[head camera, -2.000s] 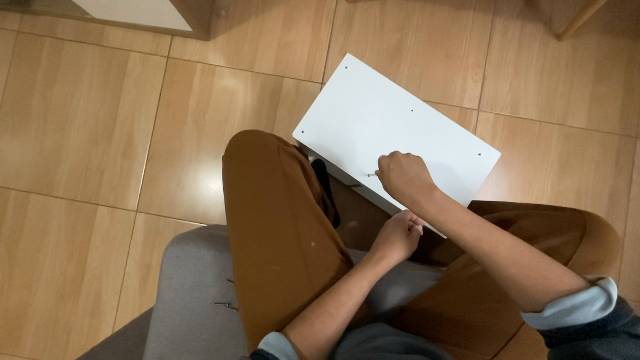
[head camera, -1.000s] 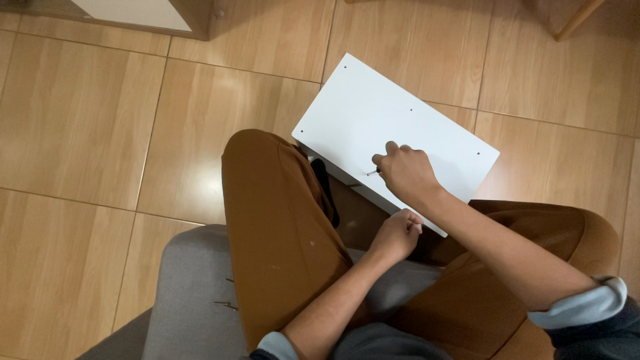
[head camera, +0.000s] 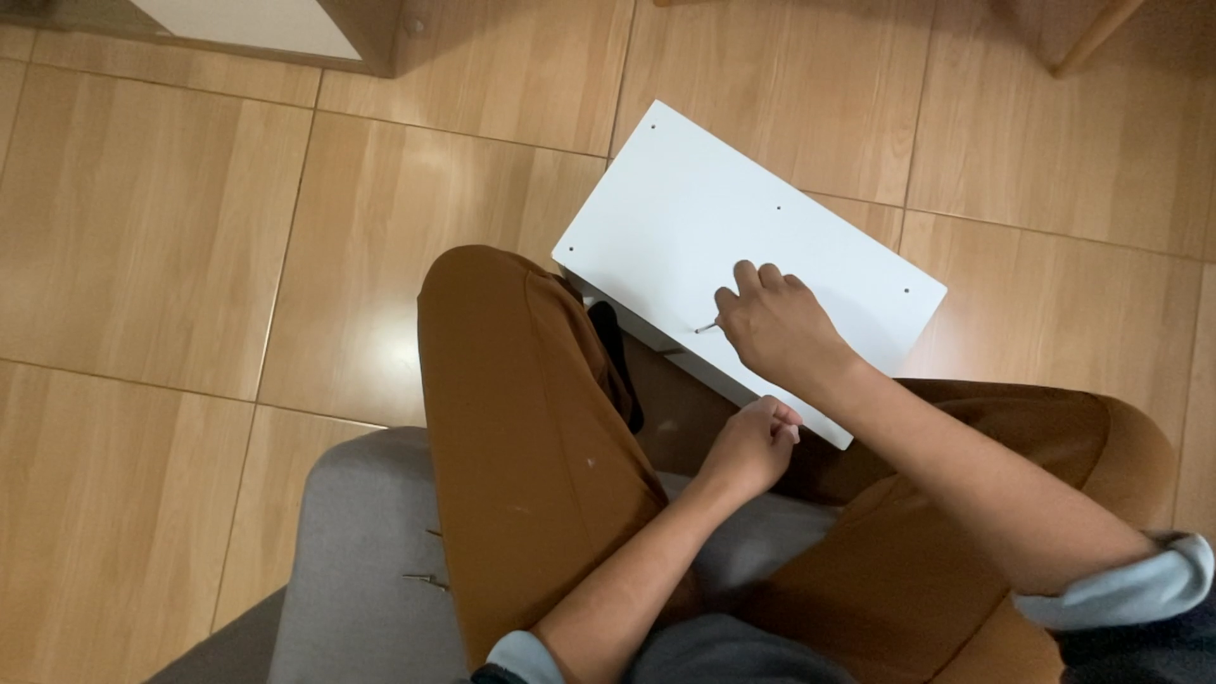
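Observation:
A white rectangular panel (head camera: 722, 218) with small dark holes lies between my knees, on top of a white piece partly seen beneath its near edge. Above its surface, my right hand (head camera: 774, 323) is closed on a thin metal rod (head camera: 706, 328), whose tip points left over the panel; the rest of the rod is hidden in the fingers. My left hand (head camera: 760, 442) is at the panel's near edge with curled fingers. Whether it holds anything small cannot be told.
Several screws (head camera: 425, 579) lie on the grey cushioned seat (head camera: 356, 532) by my left thigh. A cabinet corner (head camera: 375, 38) stands at the upper left, and a wooden leg (head camera: 1097, 38) at the upper right. Wood-look tiles (head camera: 171, 228) cover the floor.
Over the panel, the fingers and wrist of my right hand have turned, and the rod has changed its angle slightly. My left hand has stayed at the near edge.

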